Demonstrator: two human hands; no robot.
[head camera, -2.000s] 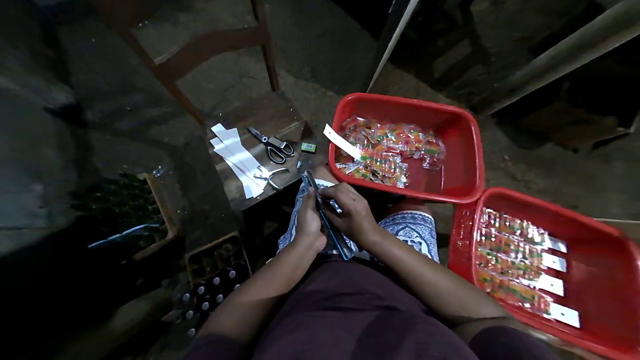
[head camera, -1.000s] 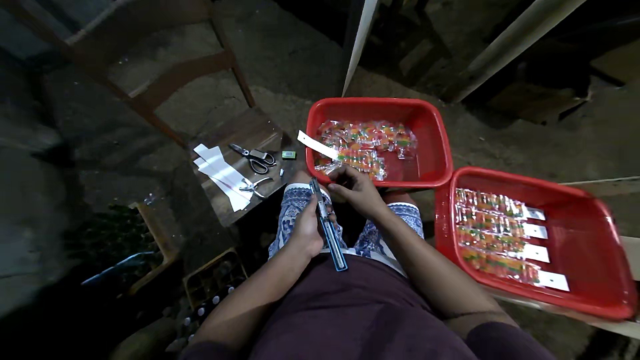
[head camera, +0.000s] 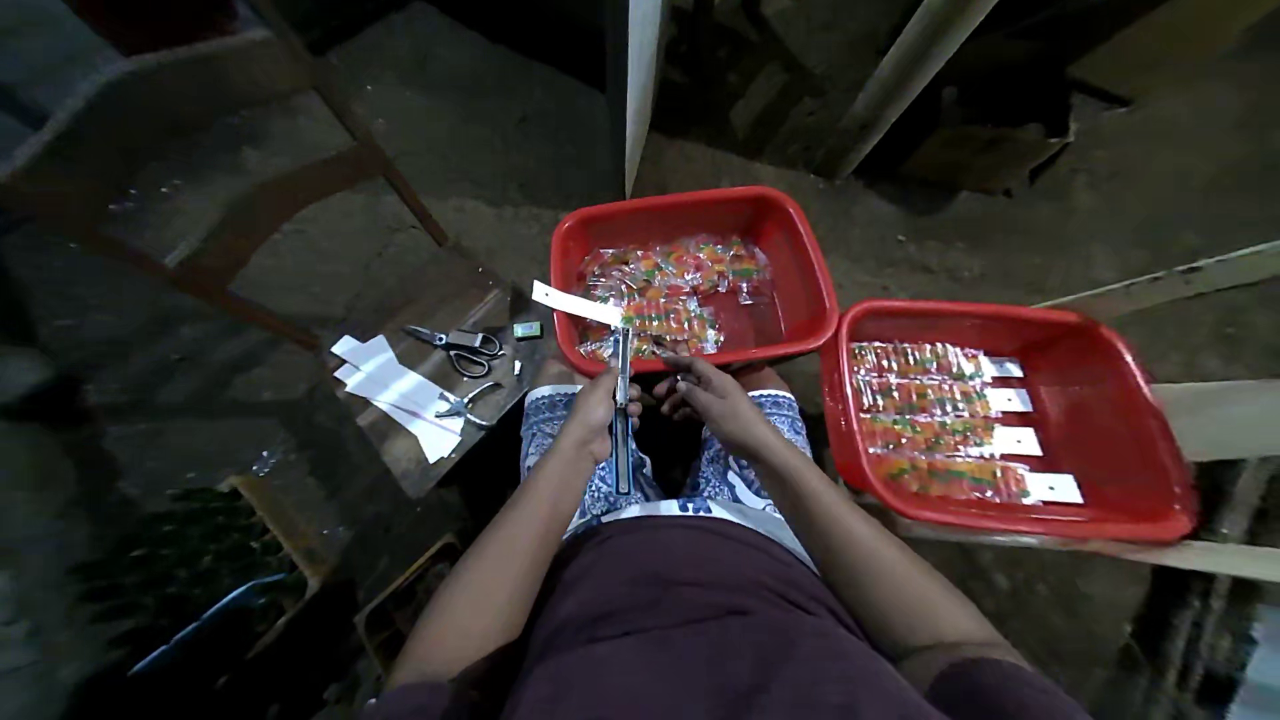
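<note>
My left hand (head camera: 602,412) is closed around a long, narrow metal tool that looks like a stapler (head camera: 622,450), pointing away from me above my lap. My right hand (head camera: 715,400) is just right of it, fingers bent and near each other; whether something small is between them I cannot tell. Beyond both hands, a red plastic basin (head camera: 815,335) holds clear packets of colourful candy (head camera: 680,318). A white card strip (head camera: 575,303) lies over its left side, its lower end by the tool's tip. In the right red basin (head camera: 1120,430) lie several candy packet strips (head camera: 925,435) with white card ends.
On a small wooden table (head camera: 400,465) at the left lie white card strips (head camera: 405,395), black-handled scissors (head camera: 460,348), pliers (head camera: 468,405) and a small green box (head camera: 527,330). A wooden chair (head camera: 290,200) stands behind it. Wooden posts (head camera: 915,80) rise beyond the basins.
My right hand was on the tool two seconds ago and is now apart from it, to its right. The tool, slanted earlier, now points more directly away from me.
</note>
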